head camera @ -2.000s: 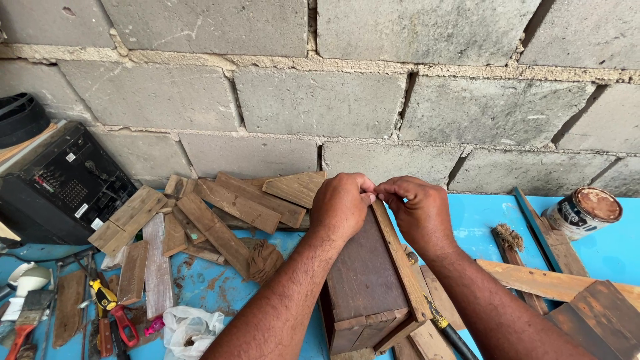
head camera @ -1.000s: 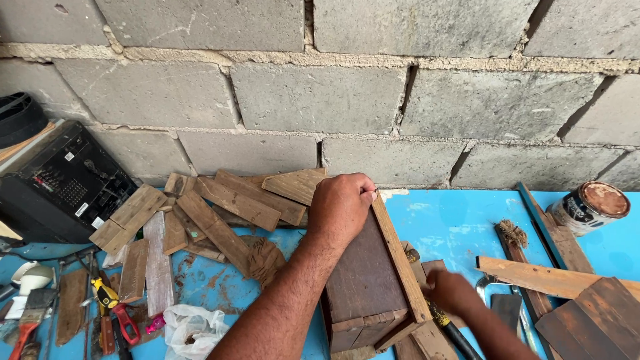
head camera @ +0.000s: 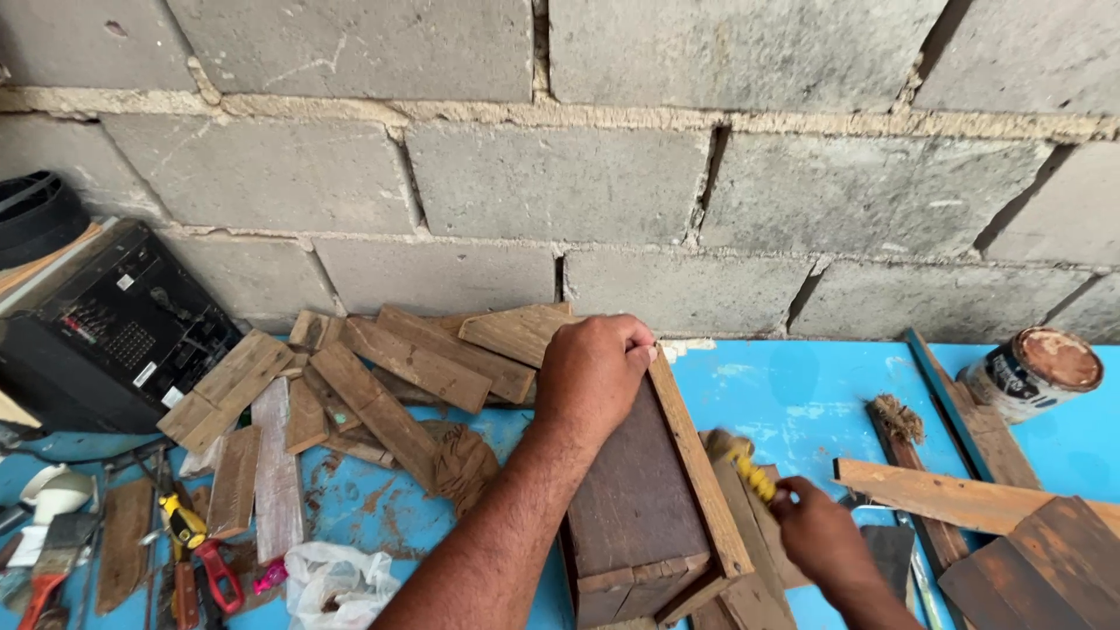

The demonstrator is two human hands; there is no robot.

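A dark brown wooden box (head camera: 639,490) stands on the blue table, with a lighter wooden strip (head camera: 696,455) along its right upper edge. My left hand (head camera: 595,372) is at the far end of that strip, thumb and forefinger pinched together; whatever may be between them is too small to make out. To the right of the box, my right hand (head camera: 818,529) grips a hammer by its handle, which has yellow on it (head camera: 754,477). The hammer's head is blurred and lies over wood pieces beside the box.
Loose wood offcuts (head camera: 420,359) are heaped left of the box by the concrete block wall (head camera: 560,184). Screwdrivers, a paintbrush (head camera: 52,560) and a plastic bag (head camera: 337,582) lie front left. Boards (head camera: 954,499) and a paint can (head camera: 1032,372) are at right.
My right hand has left the strip's far end, reached down to the right of the box and taken hold of the hammer. My left hand has stayed at the strip's far end.
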